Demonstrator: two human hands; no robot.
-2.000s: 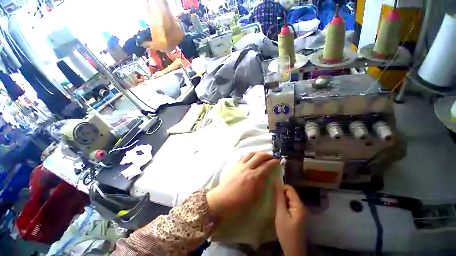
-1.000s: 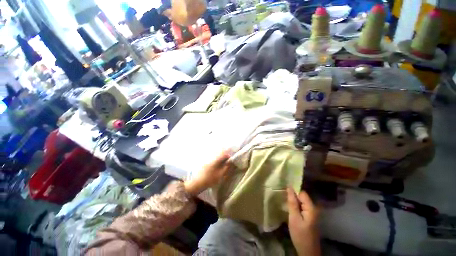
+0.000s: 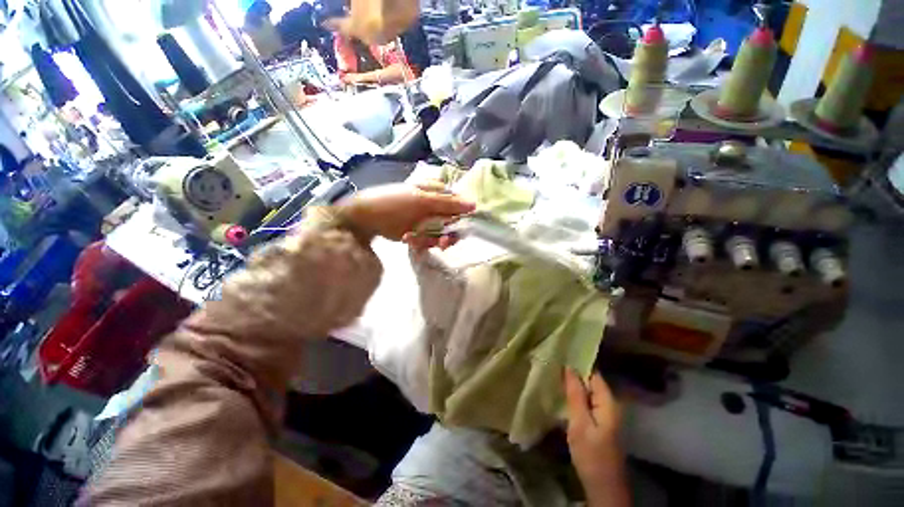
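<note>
My left hand [image 3: 421, 215] is raised at the left of the needle area and grips the white fabric [image 3: 396, 317], pulling its edge up. My right hand [image 3: 593, 421] pinches the lower right edge of the pale green fabric [image 3: 530, 347] below the presser foot. The green and white cloth hangs joined between my hands, its upper edge running to the needle area [image 3: 613, 272] of the overlock machine [image 3: 734, 213]. The foot itself is dark and too small to read.
Pale green pieces [image 3: 496, 188] and a grey fabric pile [image 3: 525, 109] lie behind. Green thread cones [image 3: 745, 79] stand above the machine. A lockstitch machine [image 3: 213, 188] and red basket [image 3: 79, 342] are at left. A person in red [image 3: 372, 64] sits further back.
My left hand has moved from the needle area down to the left, then up, lifting the white fabric. My right hand stays at the green edge. The camera view has shifted.
</note>
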